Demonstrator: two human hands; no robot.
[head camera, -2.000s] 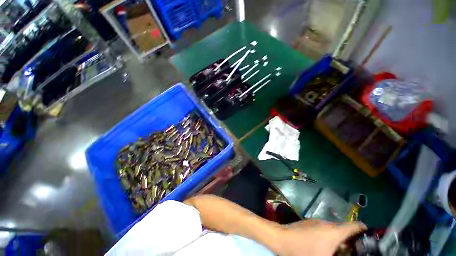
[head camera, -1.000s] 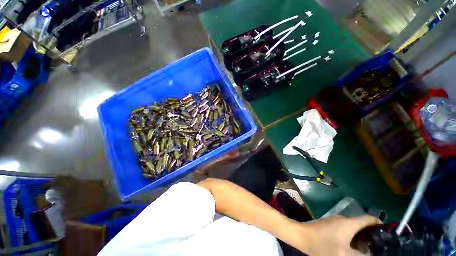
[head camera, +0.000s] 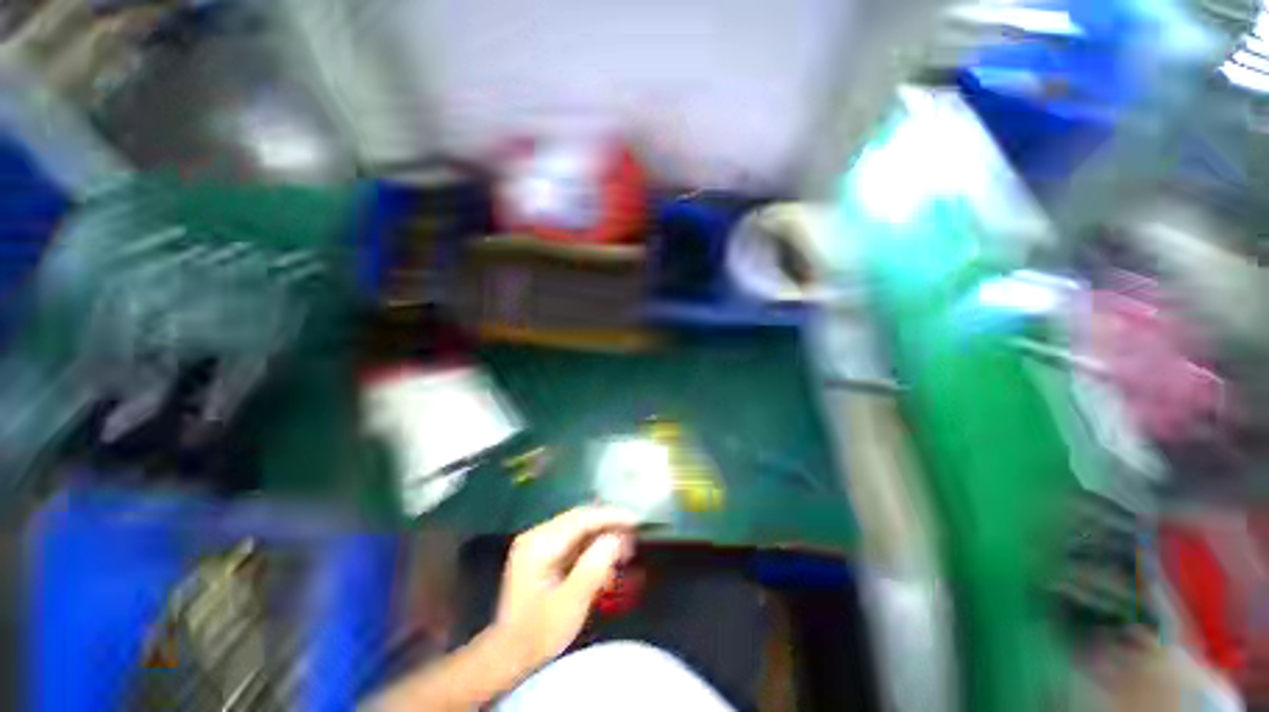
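Observation:
The frame is heavily blurred. My left hand (head camera: 554, 581) reaches in from the bottom, at the bench's near edge. Its thumb and fingers are bent towards each other; I cannot tell if they hold anything. Its fingertips are at the near side of a bright silver-grey block (head camera: 635, 473). A yellow tool (head camera: 688, 466) lies just right of the block. A small red thing (head camera: 618, 590) shows below the fingers, too blurred to name. I do not make out my right hand.
White cloth (head camera: 434, 424) and yellow-marked pliers (head camera: 526, 465) lie left on the green bench. Brown parts tray (head camera: 557, 289) and red bowl (head camera: 571, 188) stand behind. A white pail (head camera: 774, 253) is back right. Blue cylinder bin (head camera: 77, 598) is near left. A green surface (head camera: 974, 515) runs along the right.
The view has swung right, so the bin and housings now sit at the left. The black housing no longer shows at my left hand, which is now by the silver-grey block.

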